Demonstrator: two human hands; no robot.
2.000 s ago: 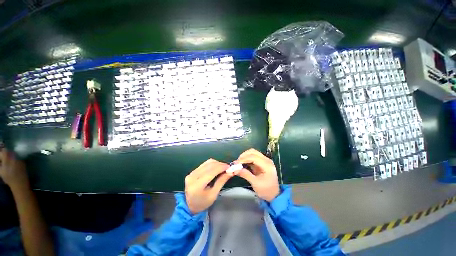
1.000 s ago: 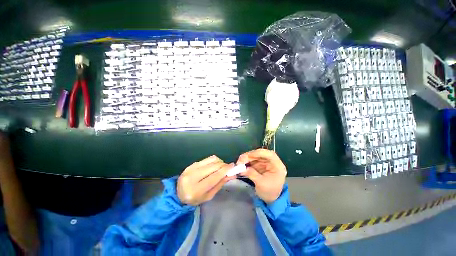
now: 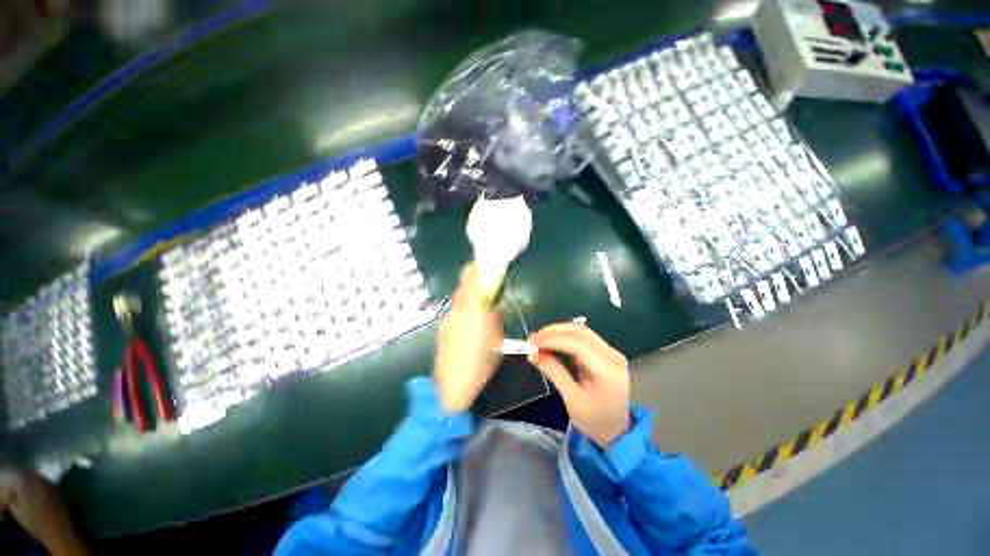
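Note:
My right hand [image 3: 586,375] holds a small white housing [image 3: 519,348] between thumb and fingertips, just above the bench's front edge. My left hand [image 3: 469,342] is blurred, with its fingers pointing up at the narrow end of the white squeeze bag [image 3: 499,230]. The fingers overlap the left side of the bag's yellowish neck; whether they grip it cannot be told. The bag's bulbous end points away from me, against the clear plastic bag. The left palm is beside the housing's left end.
Left-centre blister tray [image 3: 293,282], right blister tray [image 3: 722,174], far-left tray [image 3: 49,348]. Red-handled pliers [image 3: 141,375] beside a purple stick [image 3: 118,396]. Crumpled clear bag [image 3: 510,119] with dark contents, flat white strip [image 3: 609,279], white control box [image 3: 830,49], blue bin [image 3: 944,130]. Another person's hand [image 3: 33,505] at lower left.
The view has turned and shifted right. My left hand has let go of the housing and moved up to the squeeze bag's neck. My right hand keeps the housing.

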